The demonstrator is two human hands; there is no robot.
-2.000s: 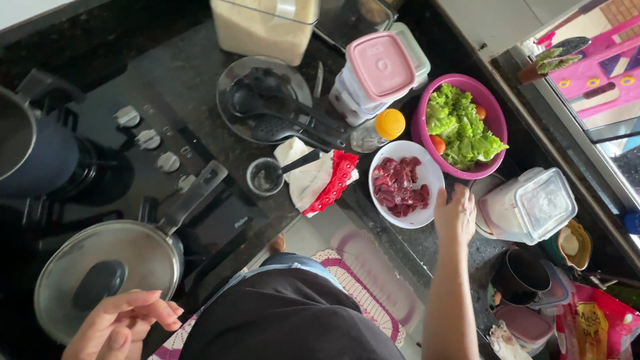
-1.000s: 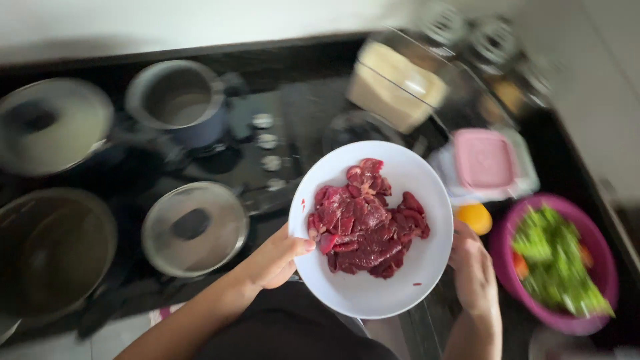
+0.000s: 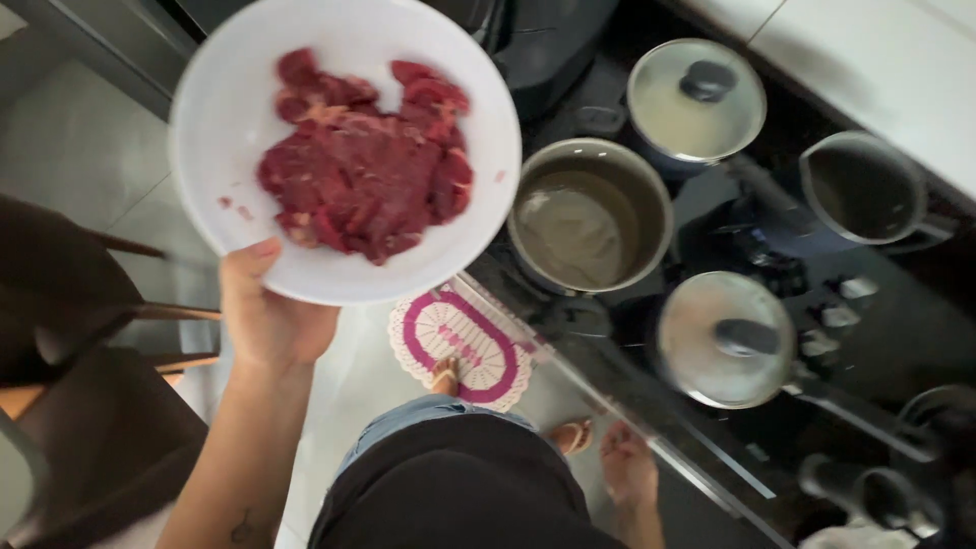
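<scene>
My left hand point(image 3: 278, 313) holds a white bowl point(image 3: 343, 282) by its near rim, thumb on the inside, at the upper left of the view. Pieces of raw red meat point(image 3: 374, 171) lie in the bowl. My right hand point(image 3: 629, 465) hangs low by the front edge of the cooktop, blurred, away from the bowl; nothing shows in it. Just right of the bowl is an uncovered pot point(image 3: 591, 221) with cloudy liquid inside.
On the black glass cooktop point(image 3: 610, 358) stand a lidded pot point(image 3: 698, 114) at the back, a lidded pan point(image 3: 724, 339) nearer, and an uncovered saucepan point(image 3: 862, 191). Dark chairs point(image 3: 91, 427) are at the left. A crocheted mat point(image 3: 461, 347) lies on the floor.
Two seconds ago the bowl stood on the counter; a second ago both hands held it. Now only my left hand does, and my right hand has come off it. The view has swung toward the stove.
</scene>
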